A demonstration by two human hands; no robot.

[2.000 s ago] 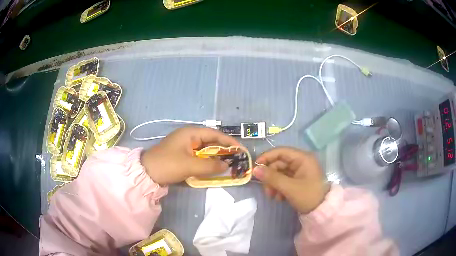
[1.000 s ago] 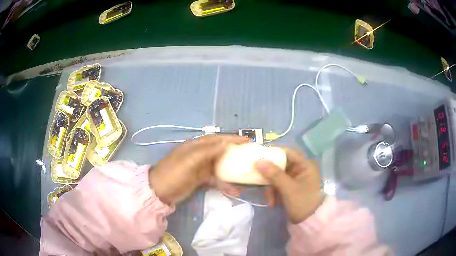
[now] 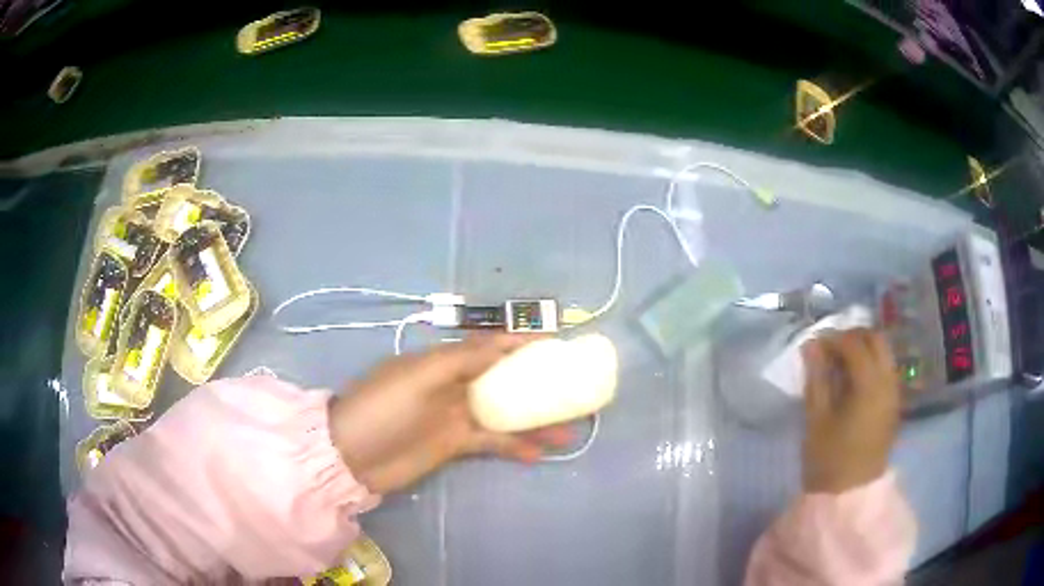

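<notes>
My left hand (image 3: 418, 406) holds a cream half-shell unit (image 3: 544, 383) with its plain pale back facing up, so its inside is hidden. A thin white cable (image 3: 582, 449) curves out from under the unit. My right hand (image 3: 849, 401) is at the right, holding a white cloth (image 3: 792, 357) over the greyish domed device (image 3: 750, 387). The cloth covers the dome's top, and the fingertips are partly blurred. The USB tester (image 3: 530, 316) with its small lit screen lies just behind the unit.
Open units (image 3: 147, 343) are piled at the left, and another (image 3: 357, 567) lies near my left sleeve. A pale-green block (image 3: 689, 309) and a power supply (image 3: 973, 309) with red digits stand right. White cables loop behind. A green conveyor (image 3: 389, 69) carries more units.
The unit has turned from open side up to back side up. My right hand has left it and moved right to the dome. The white cloth has moved there from the near bench.
</notes>
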